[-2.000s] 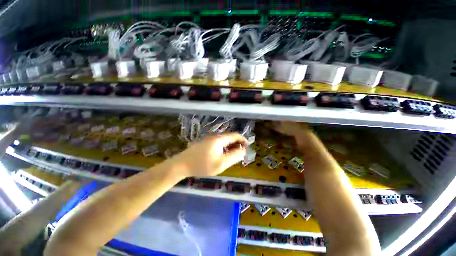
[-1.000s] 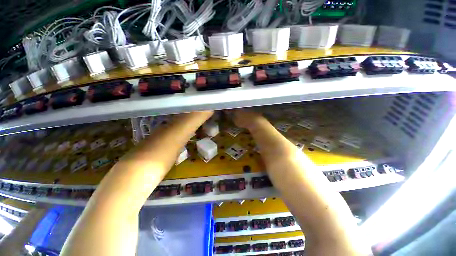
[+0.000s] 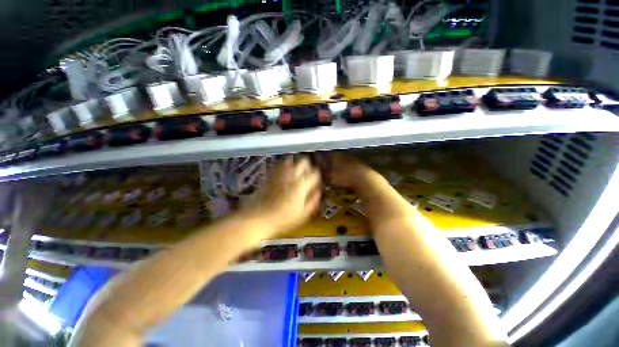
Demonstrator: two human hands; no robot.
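Note:
My left hand (image 3: 288,193) is over the yellow socket board (image 3: 400,217) of the middle shelf, blurred, fingers curled; I cannot tell what it holds. My right hand (image 3: 339,169) reaches in beside it under the upper shelf edge, its fingers mostly hidden. White adapter cables (image 3: 234,177) hang in loops just left of my left hand. White square sockets (image 3: 442,201) without adapters show to the right of my hands, and more show to the left.
White adapters (image 3: 370,70) stand in a row on the upper shelf with coiled cables behind. Red-and-black terminals (image 3: 305,116) line the white shelf edge. A blue tray (image 3: 292,308) with a pale liner and a thin white cable is below. A vented wall (image 3: 563,162) is at right.
My left hand has drawn back from under the upper shelf edge and shows again. The view has shifted slightly; the white adapters seen between my arms a second ago are now hidden.

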